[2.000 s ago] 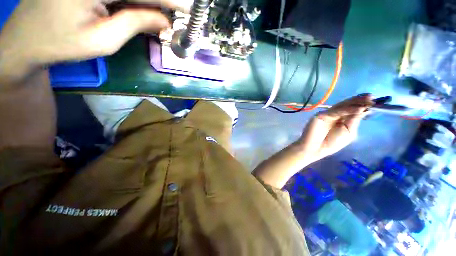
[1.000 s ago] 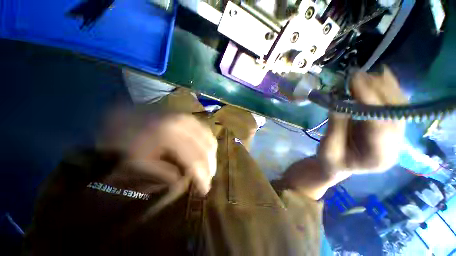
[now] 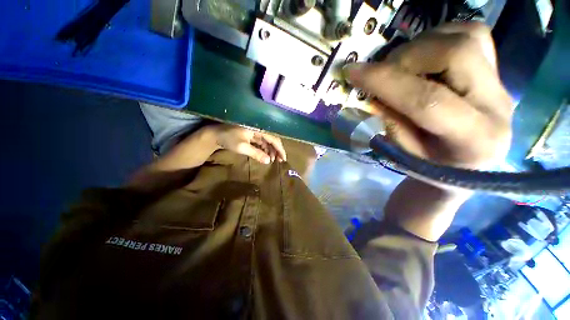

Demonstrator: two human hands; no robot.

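Observation:
The silvery machine head [image 3: 294,47], with metal blocks and round screws, stands over a purple base plate [image 3: 272,84] near the bench edge. My right hand [image 3: 444,97] is at the right side of the head, its fingertips against the small bright parts by the screws. Whether they grip something is hidden. My left hand [image 3: 253,145] is in front of my brown shirt below the bench edge, fingers a little apart, nothing visible in it. A bunch of thin black wires [image 3: 90,24] lies in the blue tray [image 3: 140,90] at the upper left.
A thick ribbed gooseneck arm [image 3: 462,178] runs from the right edge to a lamp head [image 3: 364,133] just below my right hand, close to the base plate. The green bench top [image 3: 219,87] shows between tray and machine. Blurred workshop things fill the lower right.
My right hand has moved up and left from behind the gooseneck onto the machine head. My left hand has moved up towards the bench edge. The view has shifted slightly.

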